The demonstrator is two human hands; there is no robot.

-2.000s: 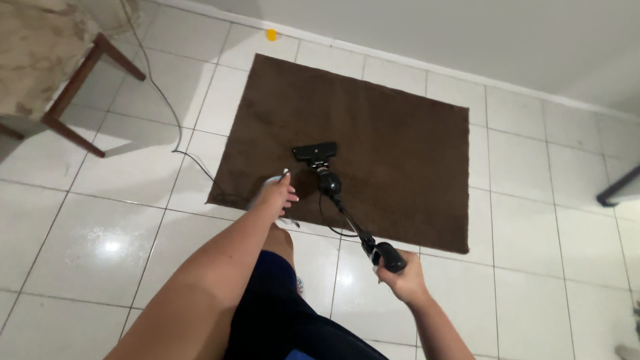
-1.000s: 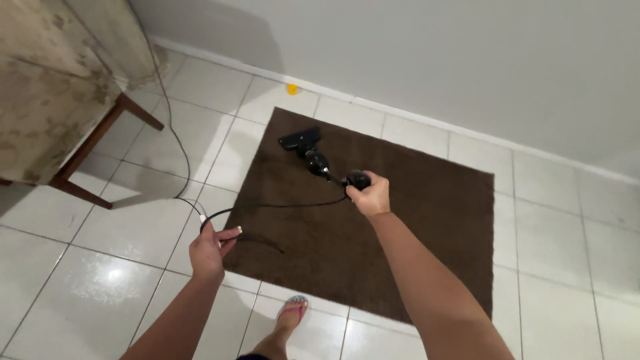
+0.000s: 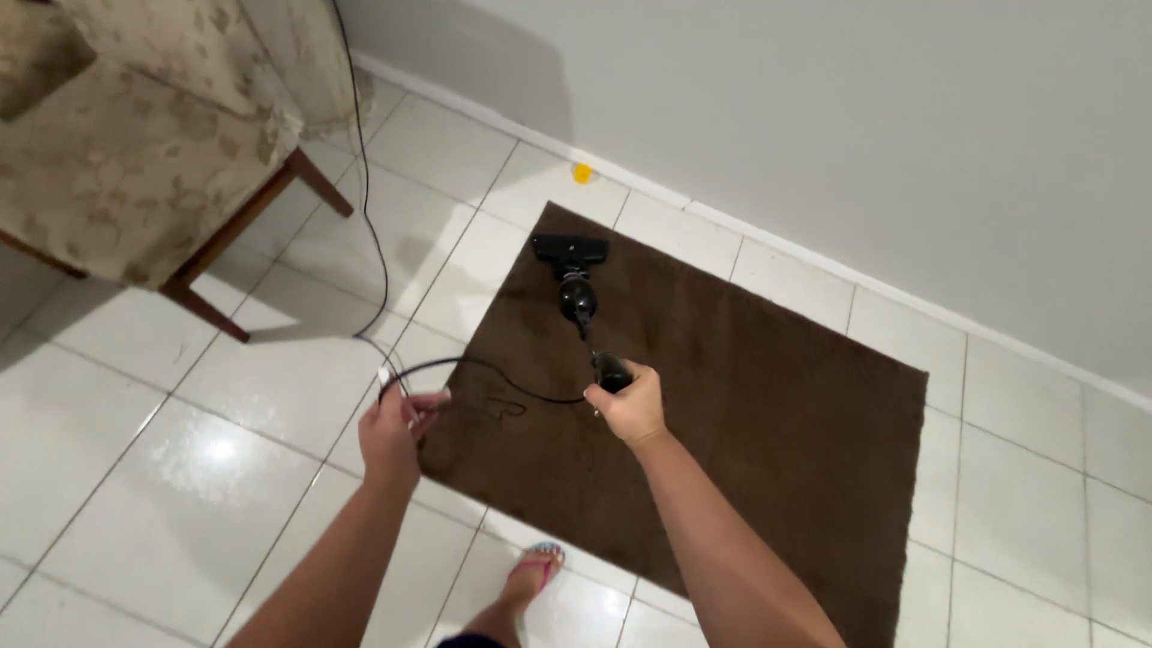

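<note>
My right hand grips the black handle of a stick vacuum cleaner. Its wide black floor head rests near the top left corner of a brown rug. Left of the rug's edge, my left hand is closed on a black power cord, with a small white piece at the fingers. From there the cord arches over the rug to the vacuum's handle, and a thinner stretch of it runs up past the chair.
An upholstered chair with wooden legs stands at the upper left, the cord trailing beside it. A grey wall with a white skirting borders the tiled floor. A small yellow object lies near the wall. My foot in a flip-flop is below the rug.
The vacuum's floor head has moved from the middle of the rug toward its top left corner. My left hand, earlier near the vacuum, is now off the rug's left side with the cord.
</note>
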